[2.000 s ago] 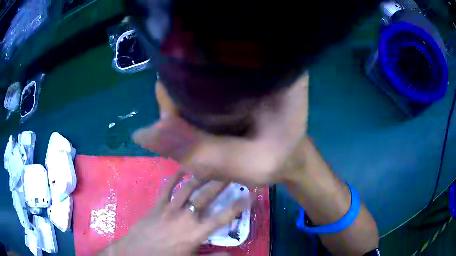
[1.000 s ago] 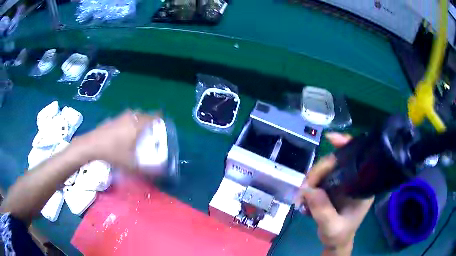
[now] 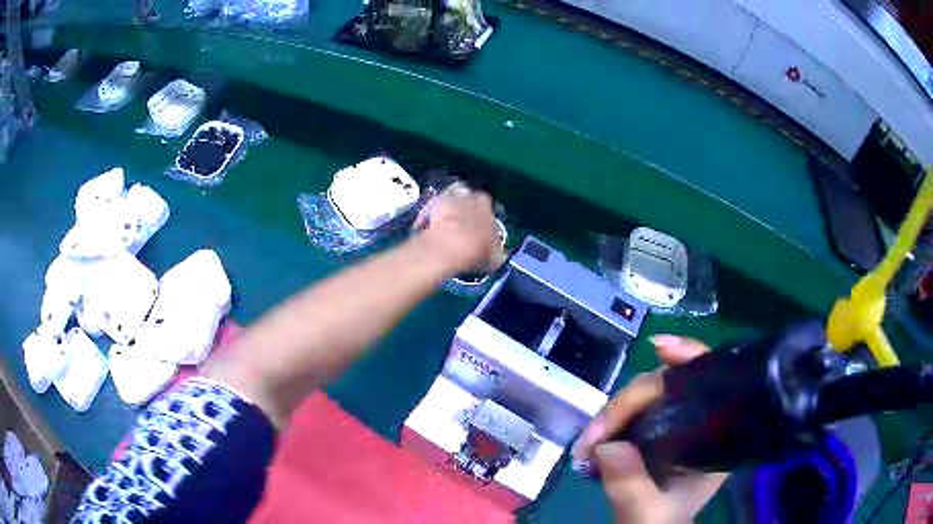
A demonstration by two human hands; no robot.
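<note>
My left hand (image 3: 460, 233) is over a black-faced housing half (image 3: 498, 246) on clear film, just behind the screw feeder. The hand covers most of it, and its fingers are partly hidden. My right hand (image 3: 645, 440) is wrapped around the black electric screwdriver (image 3: 706, 404), held at the feeder's right front. A white housing unit (image 3: 374, 192) lies on clear film left of my left hand. The silver-white screw feeder (image 3: 512, 384) stands between my arms, its hopper open and dark inside.
White shells (image 3: 123, 292) are piled at left. The red mat (image 3: 348, 461) lies under my left forearm. Bagged units (image 3: 210, 150) sit along the far left, another (image 3: 655, 268) right of the feeder. A blue-rimmed holder (image 3: 808, 486) is at lower right, a yellow hanger (image 3: 861, 312) above the screwdriver, a carton (image 3: 31, 420) at lower left.
The white unit that was in my left hand now lies on film at the far side. My left hand has moved right to the black-faced half. The screwdriver stays in my right hand, slightly lower.
</note>
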